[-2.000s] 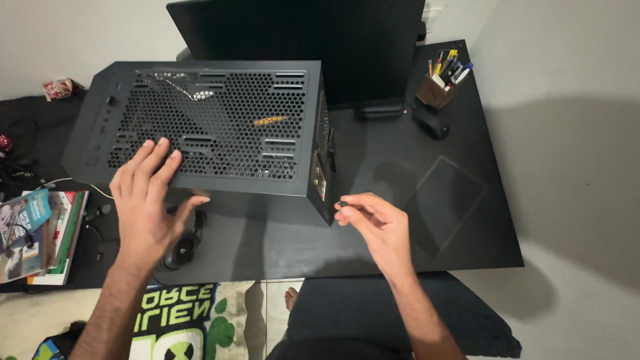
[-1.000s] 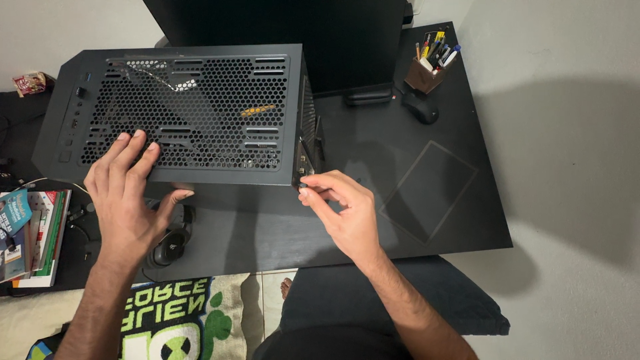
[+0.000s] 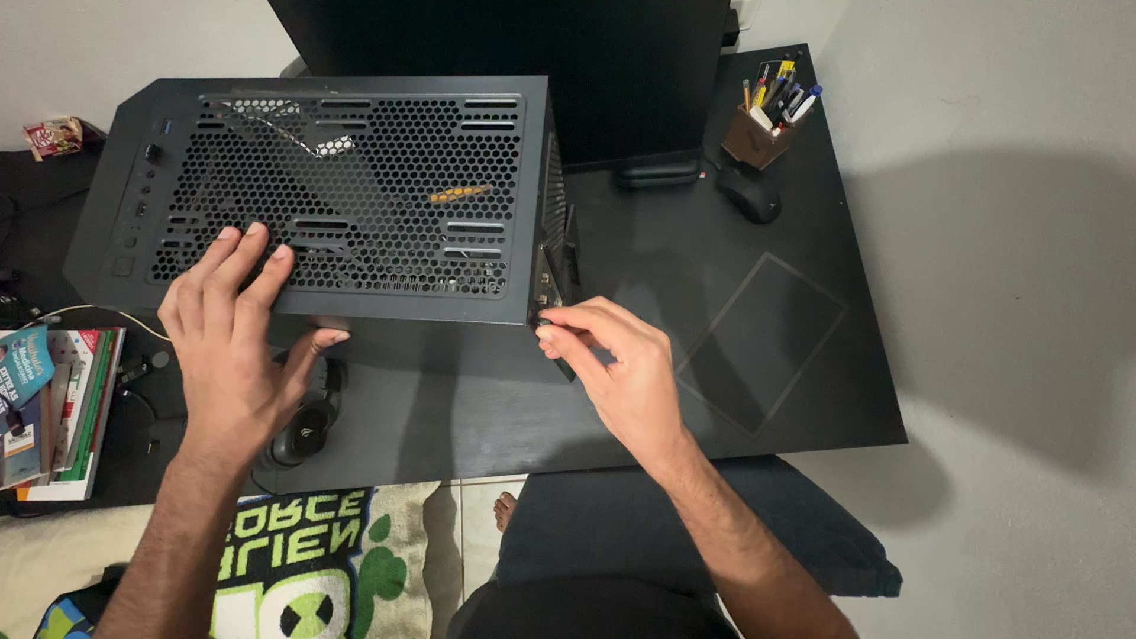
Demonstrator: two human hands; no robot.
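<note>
A black computer tower case (image 3: 355, 306) stands on the black desk, its perforated top panel (image 3: 382, 191) facing me. My left hand (image 3: 235, 337) rests with spread fingertips on the mesh, its thumb along the case's near side. At the right end of the case, my right hand (image 3: 621, 364) pinches a small dark screw-like piece (image 3: 543, 322) between thumb and fingertips, against the rear edge near the corner. The fingers partly hide that piece, so its exact kind is hard to tell.
Behind the case is a monitor (image 3: 532, 80). A pen holder (image 3: 754, 138) and mouse (image 3: 748, 191) sit at the back right. Headphones (image 3: 302, 435) lie near the desk's front edge; books (image 3: 80, 408) and cables are at left, a snack wrapper (image 3: 55, 138) behind.
Two seconds ago my right hand held the small dark piece just off the case's rear corner; now it is against the rear edge. My left hand stays on the mesh.
</note>
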